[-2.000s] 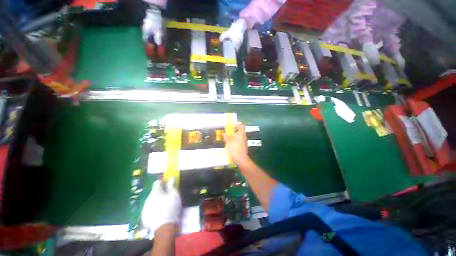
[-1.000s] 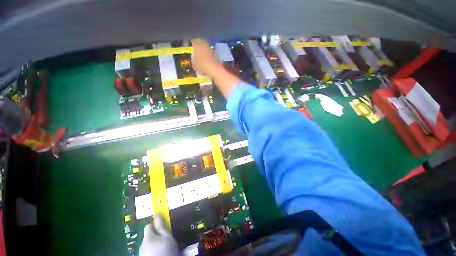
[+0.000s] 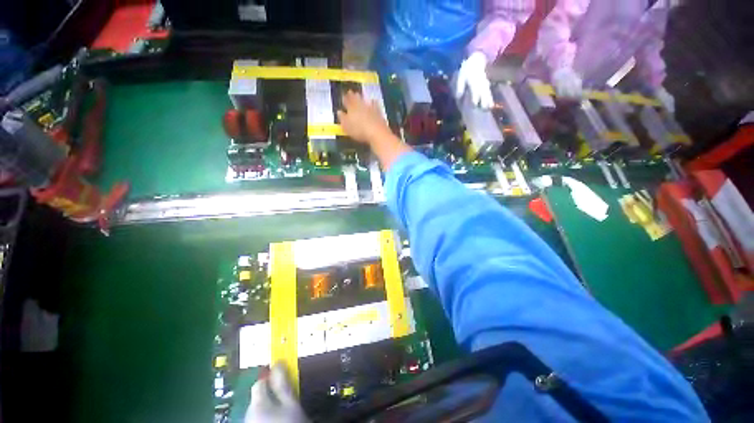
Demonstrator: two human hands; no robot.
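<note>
A green power circuit board (image 3: 331,368) lies on the near green surface, with silver-white heatsinks, orange coils and two yellow strips. My left hand (image 3: 277,396), in a white glove, is at its near side, cut off by the bottom edge. Its fingertips are on the near end of the left yellow strip. My right hand (image 3: 361,118), bare, is over a similar far board (image 3: 273,124) beyond the metal rail. Its fingers are at the heatsinks between the yellow strips. I cannot tell whether they grip.
A metal rail (image 3: 240,206) runs between the boards. More boards stand at the far right, with coworkers' gloved hands (image 3: 474,80) at them. White paper (image 3: 587,198), a yellow item (image 3: 645,216) and red holders (image 3: 703,235) lie right. A dark tote (image 3: 33,322) stands left.
My right hand has left the near board and reached forward to the far board. My left hand has stayed at the near board. The view has shifted, and coworkers' hands show again.
</note>
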